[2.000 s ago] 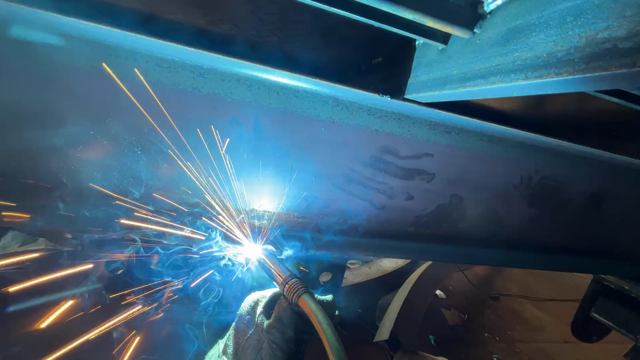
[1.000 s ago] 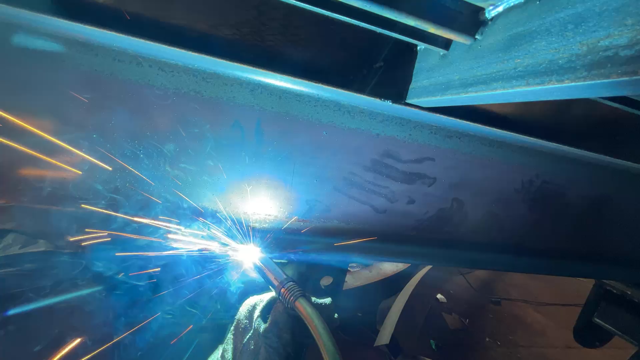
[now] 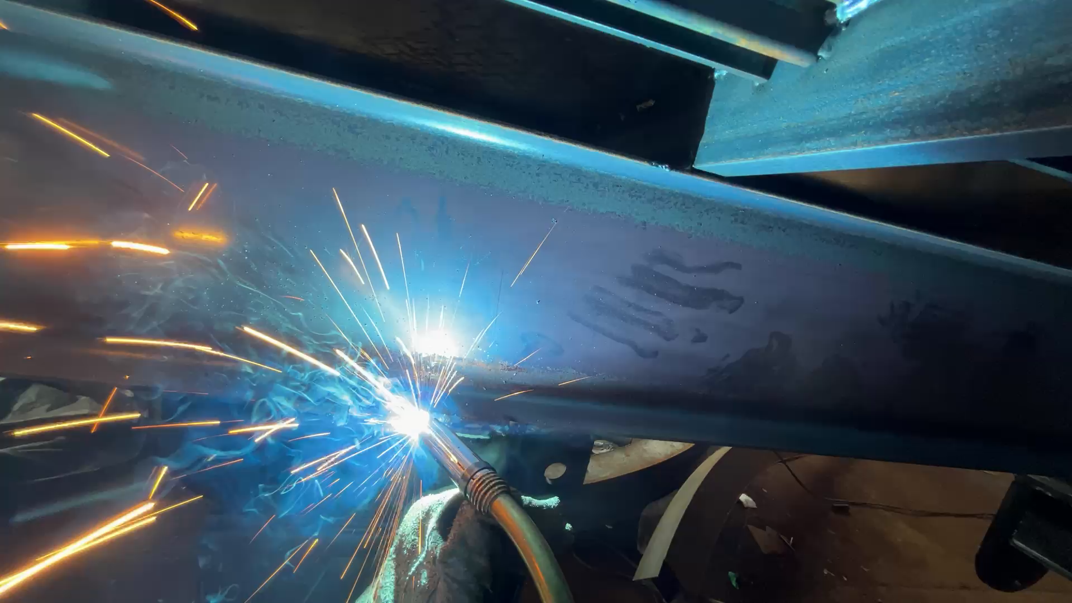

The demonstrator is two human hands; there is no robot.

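A welding torch (image 3: 481, 486) with a curved metal neck reaches up from the bottom centre. Its nozzle tip meets a bright arc at the lower edge of a large steel beam (image 3: 519, 251), throwing sparks and smoke to the left. Beside the neck, on its left, a gloved hand (image 3: 435, 548) shows in part at the bottom edge. Whether it is my left or right hand, and whether its fingers hold the torch, cannot be seen. No other hand shows. Dark smudges mark the beam's face right of the arc.
Another steel member (image 3: 888, 92) meets the beam at the upper right, with metal bars (image 3: 712, 33) beside it. Below the beam lie a curved pale strip (image 3: 682, 515) and small debris on the brown floor (image 3: 904, 536). A dark metal part (image 3: 1026, 532) stands at the lower right.
The arc keeps burning at the beam's lower edge while the spray of sparks changes shape. Torch and glove have hardly moved.
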